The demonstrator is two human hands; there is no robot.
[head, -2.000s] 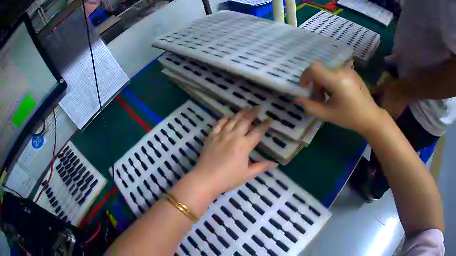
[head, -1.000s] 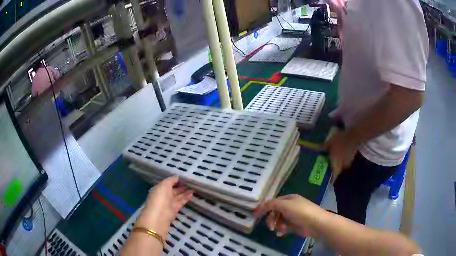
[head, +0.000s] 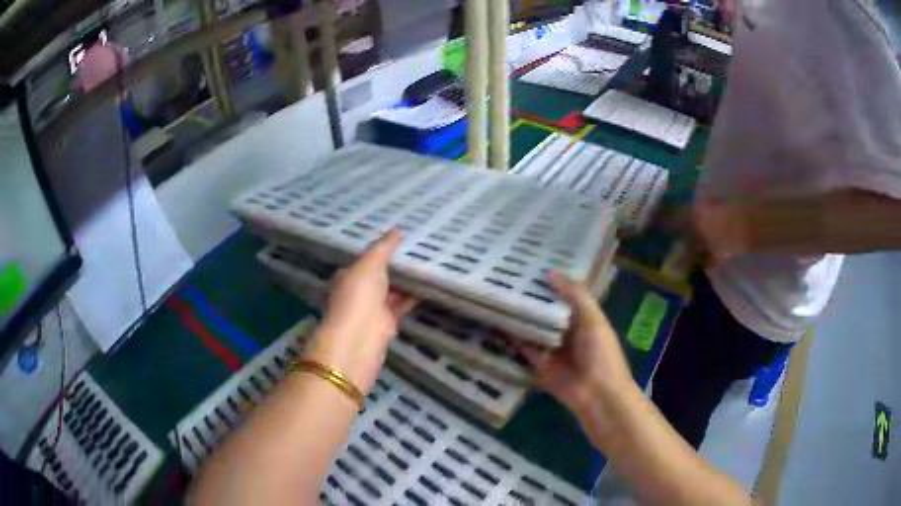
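Observation:
A stack of white foam trays (head: 454,380) with dark slots stands on the green bench. The upper trays (head: 425,212) are raised a little off the lower ones, slightly blurred. My left hand (head: 361,301) grips their near left edge, thumb on top and fingers underneath. My right hand (head: 578,346) grips their near right corner, its fingers partly hidden below. How many trays are held cannot be told exactly. Another slotted tray (head: 415,455) lies flat in front of the stack, partly under my left forearm.
A small tray with black pieces (head: 94,445) lies at the lower left, near the monitor (head: 35,217). Another tray pile (head: 593,173) stands behind the stack, beside two pale posts (head: 487,89). A person (head: 790,188) stands at the right. A blue bin (head: 425,130) is behind.
My hands have moved from the stack's sides onto its upper trays, which are now lifted and tilted off the lower ones. The person's arm at the right has moved.

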